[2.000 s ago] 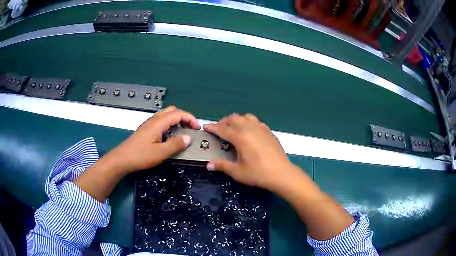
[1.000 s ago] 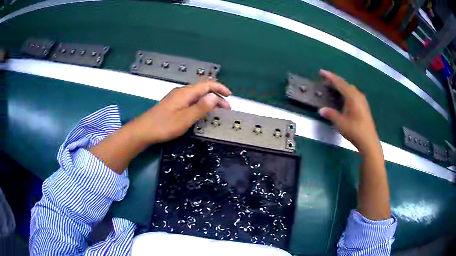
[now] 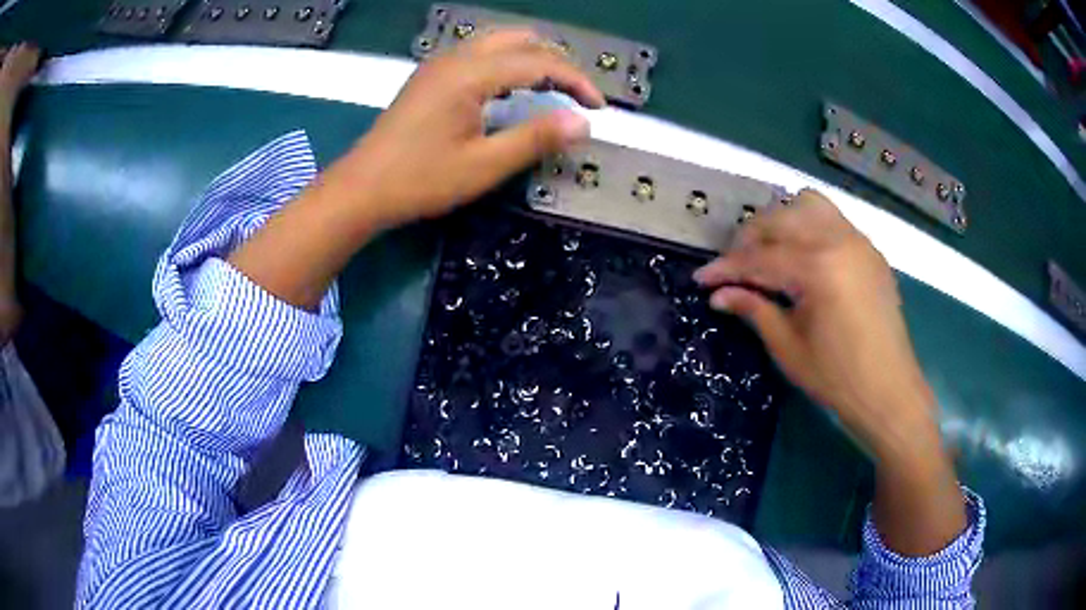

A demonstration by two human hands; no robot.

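Observation:
A grey fixture plate (image 3: 671, 197) lies along the far edge of the black parts tray (image 3: 429, 393), its four round positions showing brass-coloured centres. Small black parts (image 3: 643, 441) with white curved glints are scattered in the tray. My left hand (image 3: 441, 143) is at the plate's far left end, thumb and fingers curled around a grey-blue patch; whether it holds something is unclear. My right hand (image 3: 834, 310) is at the plate's right end, partly covering it, fingertips bent over the tray's far right corner. Whether a small part is between them cannot be seen.
Waiting fixtures lie beyond the white strip: one behind my left hand (image 3: 619, 72), one at right (image 3: 893, 165), two at upper left (image 3: 264, 18), (image 3: 141, 14), and one cut off at the right edge (image 3: 1068, 296). Another person's arm (image 3: 10, 179) is at the left edge.
My right hand has let go of the fixture beyond the strip and come back over the tray. My left hand stays at the plate's left end. The view has shifted, lowering more of the tray into sight.

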